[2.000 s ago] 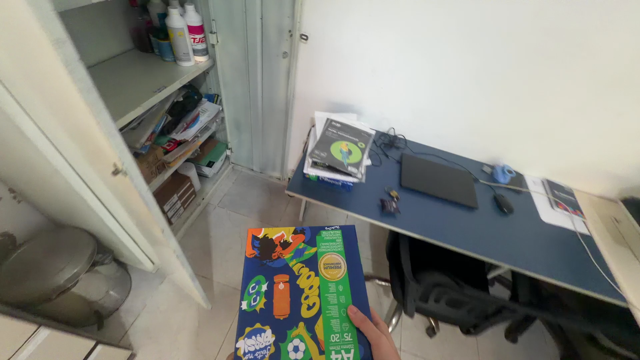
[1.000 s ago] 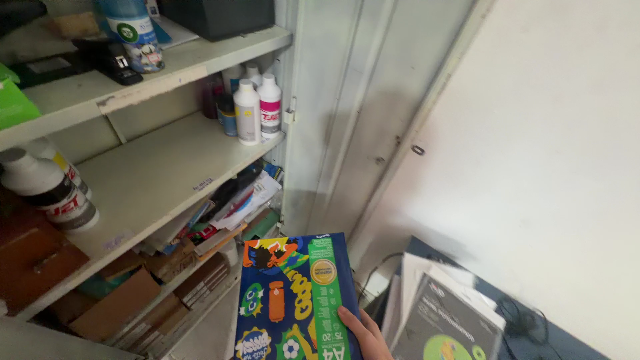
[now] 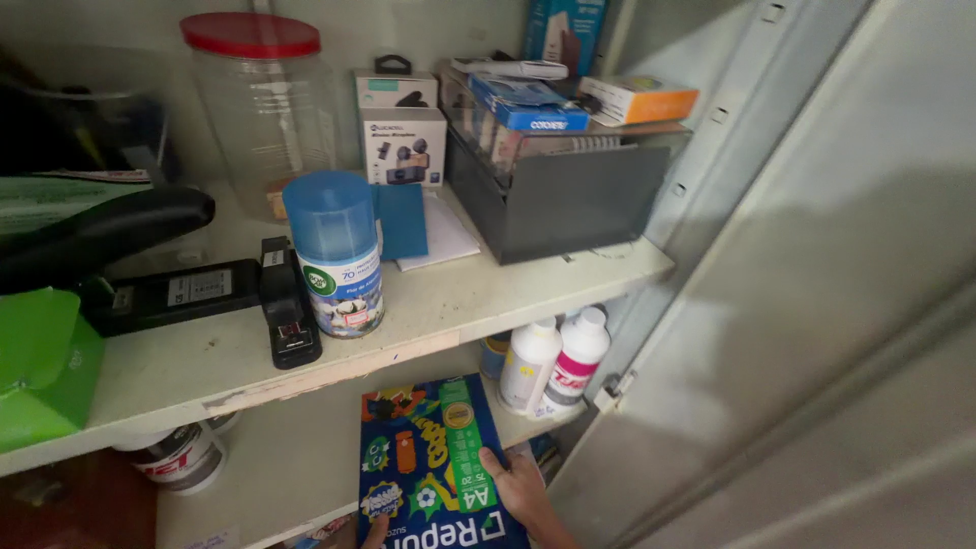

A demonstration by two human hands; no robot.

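A blue ream of A4 paper [image 3: 431,457] with colourful printed drawings lies before me at the bottom centre, in front of the cabinet's lower shelf. My right hand [image 3: 522,492] grips its right edge, thumb on the green strip. Of my left hand [image 3: 376,531] only a fingertip or so shows, at the packet's lower left edge; the rest is out of frame. Just behind the packet's upper right corner stand white ink bottles [image 3: 530,366]. Above it, an air freshener can [image 3: 335,255] and a black stapler [image 3: 290,305] stand on the upper shelf.
The upper shelf [image 3: 488,309] has a worn front edge and holds a dark grey organizer box [image 3: 579,198], a clear jar with a red lid [image 3: 263,122], a microphone box [image 3: 404,145] and a green box [image 3: 46,366]. At the right is the metal cabinet door [image 3: 823,305].
The view has swung from the desk to the cabinet and come close to its shelves. The paper packet has moved along with my right hand on it. A left fingertip now shows at its edge.
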